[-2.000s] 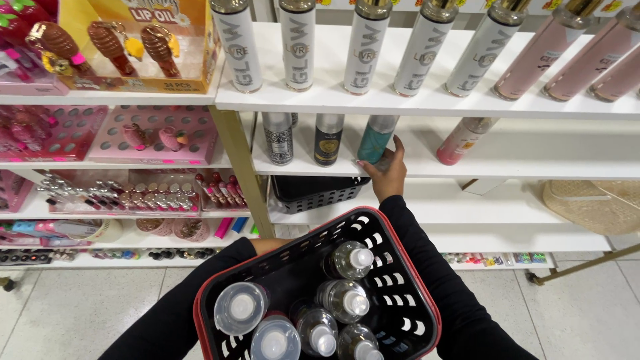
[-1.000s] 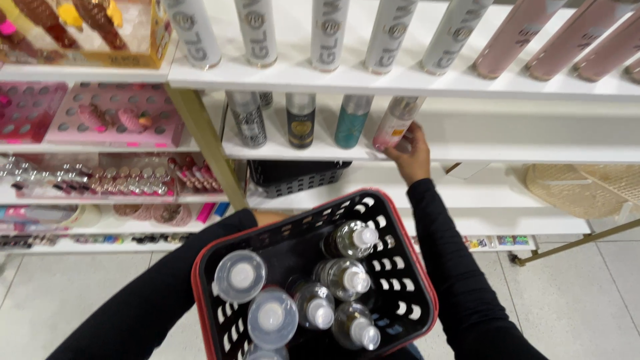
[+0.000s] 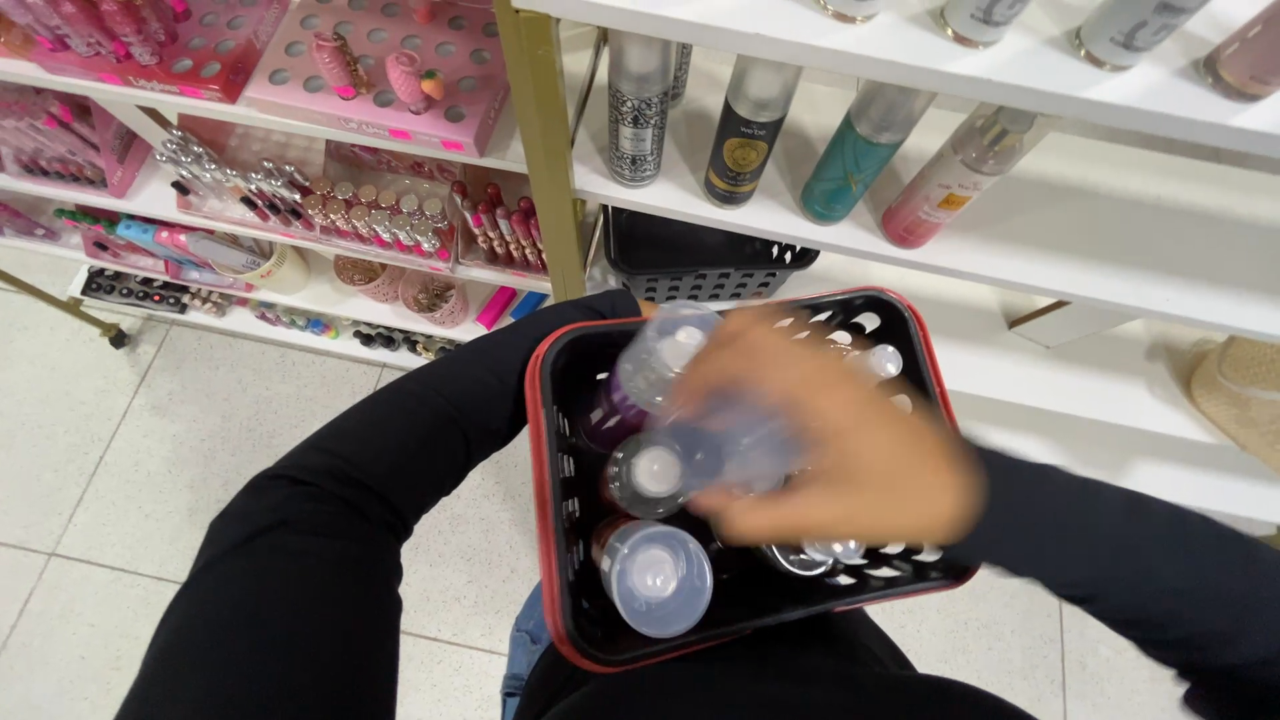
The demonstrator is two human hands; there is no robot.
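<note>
My right hand (image 3: 830, 430) is blurred above the black plastic basket (image 3: 548, 480) with a red rim. Its fingers are closed around a translucent cap or bottle top (image 3: 750, 435), which is too blurred to name surely. Under and beside it in the basket stand a bottle with a clear cap (image 3: 672, 350), a bottle with a white spray top (image 3: 655, 472) and one with a frosted cap (image 3: 655, 578); others are partly covered by the hand. My left hand (image 3: 640, 305) is at the basket's far rim, mostly hidden behind it, so its grip does not show.
On the white shelf beyond stand a patterned bottle (image 3: 636, 120), a black one (image 3: 745, 140), a teal one (image 3: 860, 160) and a pink one (image 3: 955, 185). Another black basket (image 3: 700, 260) is below them. A gold shelf post (image 3: 545, 150) separates pink cosmetics displays (image 3: 380, 75) at left.
My right hand has left the pink bottle, which stays on the shelf, and has come back over the basket, where it now grasps something translucent. The view has shifted.
</note>
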